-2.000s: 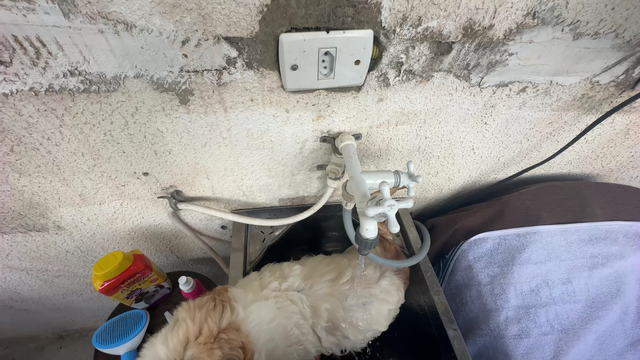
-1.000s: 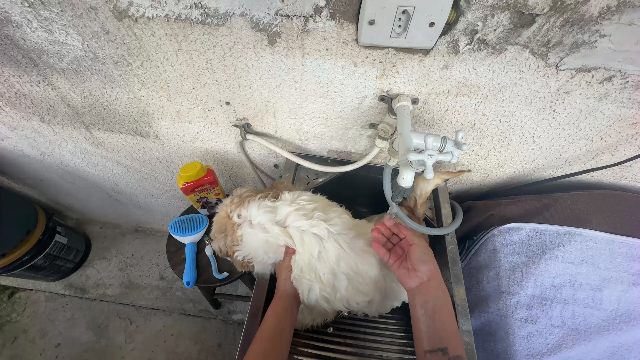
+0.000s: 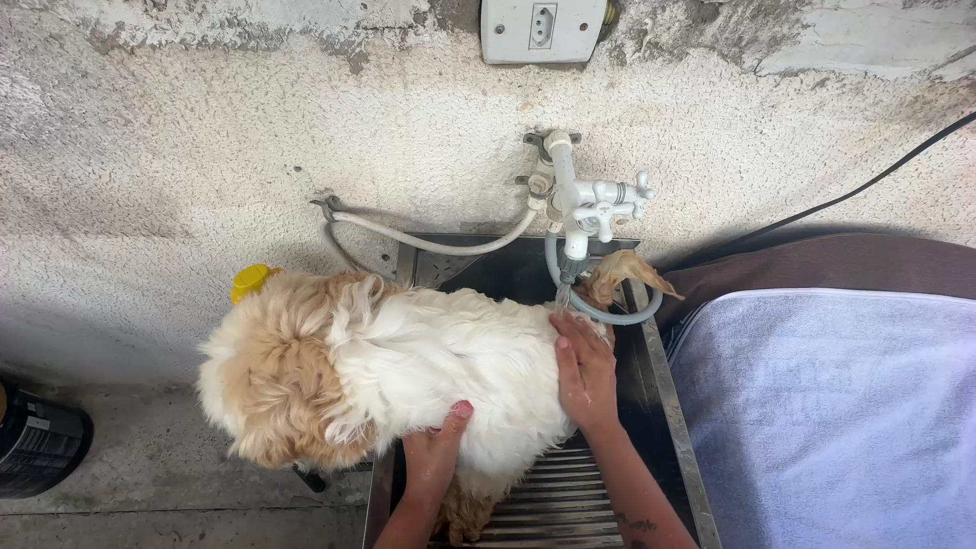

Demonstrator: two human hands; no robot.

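Observation:
A white and tan long-haired dog (image 3: pixel 465 343) stands in a metal wash sink (image 3: pixel 675 435) with a ribbed slope, its head over the left rim. My left hand (image 3: pixel 435 450) is against the dog's near side, thumb on the fur and fingers hidden beneath. My right hand (image 3: pixel 587 370) lies on its wet rump, fingers extended, under water running from the white plastic tap (image 3: pixel 576 248). The dog's wet tan tail (image 3: pixel 621 278) rises behind the tap outlet, beside a looped grey hose (image 3: pixel 629 316).
A lilac towel (image 3: pixel 831 412) is spread right of the sink. An electrical outlet (image 3: pixel 541 29) is on the rough wall above. A yellow cap (image 3: pixel 252 282) shows behind the dog's head. A black bucket (image 3: pixel 42 442) stands on the floor at left. A black cable (image 3: pixel 862 187) runs along the wall.
My right hand, palm up near the tail one second ago, now lies on the dog's rump. The dog's head hides the blue brush seen earlier. Neither hand showed two seconds ago.

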